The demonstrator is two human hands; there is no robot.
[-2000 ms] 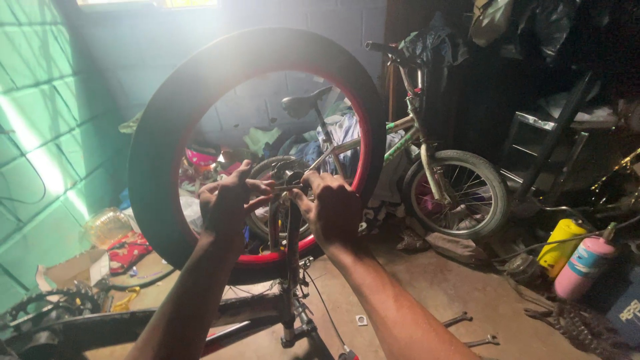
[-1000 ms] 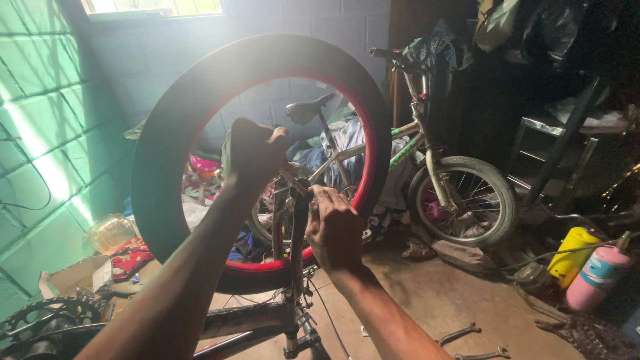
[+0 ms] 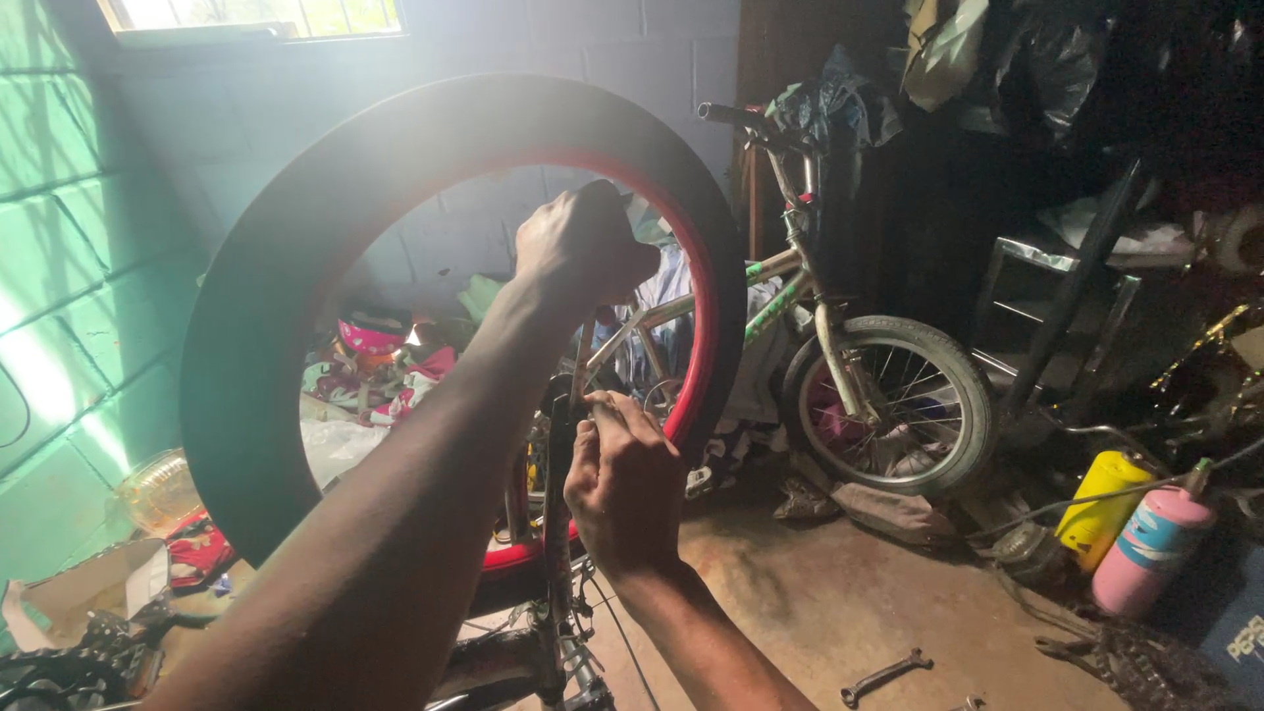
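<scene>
A bicycle wheel with a wide black tire (image 3: 232,326) and red rim stands in the dark bicycle frame (image 3: 558,474). My left hand (image 3: 588,242) is closed in a fist around the upper end of a slim metal hand tool (image 3: 586,355), held nearly upright inside the wheel's circle. Below it, my right hand (image 3: 627,474) has its bent fingers at the tool's lower end, beside the frame and around the wheel's axle area. The axle fastening is hidden, and whether these fingers grip the tool or a part there is unclear.
A small bicycle (image 3: 780,296) leans behind, near piled clothes (image 3: 385,380). A combination wrench (image 3: 886,678) lies on the floor. At the right stand a yellow bottle (image 3: 1101,509) and a pink cylinder (image 3: 1150,553); an open cardboard box (image 3: 89,592) is lower left.
Two seconds ago both hands were close together near the axle. My left hand has risen and now sits above my right, gripping the tool's upper end.
</scene>
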